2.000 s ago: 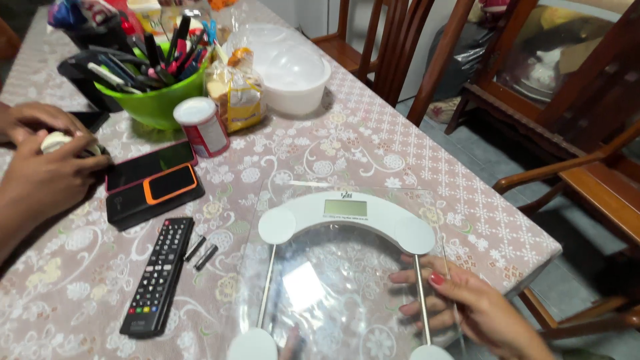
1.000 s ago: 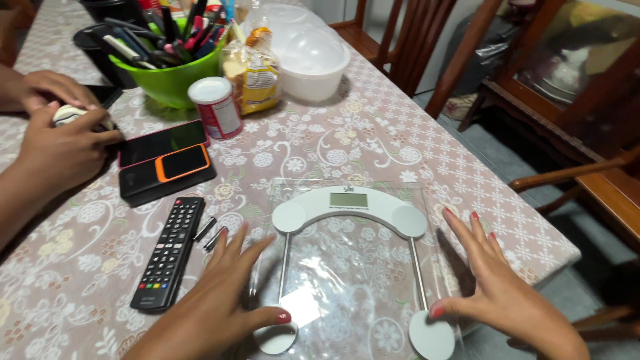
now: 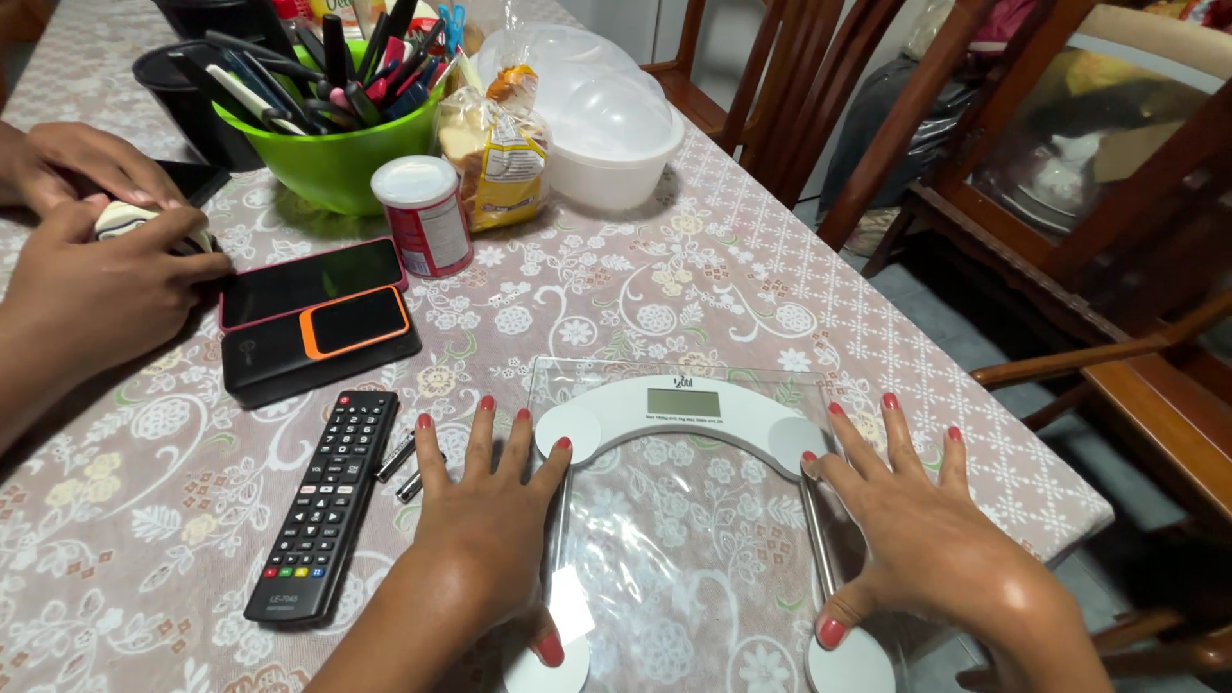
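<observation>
A glass bathroom scale [image 3: 674,539] with a white curved top and a small display [image 3: 682,402] lies flat on the patterned tablecloth in front of me. My left hand [image 3: 486,520], fingers spread, rests at its left side, the thumb near the lower left white disc. At the right side my right hand [image 3: 910,520] is spread too, its thumb on the lower right disc [image 3: 851,662]. Neither hand grips anything. Left of my left hand lie a black remote control [image 3: 322,505] and small batteries [image 3: 396,456], partly beside my fingers. The display looks blank.
Another person's hands [image 3: 115,250] hold a small pale item at the left. Near them are a phone [image 3: 313,284] and a black case with an orange-rimmed device [image 3: 354,321]. Farther back stand a red can [image 3: 423,226], green bowl of pens [image 3: 337,168], bagged bread [image 3: 505,159] and plastic containers [image 3: 616,159].
Two seconds ago my right hand was at the scale's right edge, partly under the glass. Both hands now lie spread at its two sides, closer to the upper discs than one second ago.
</observation>
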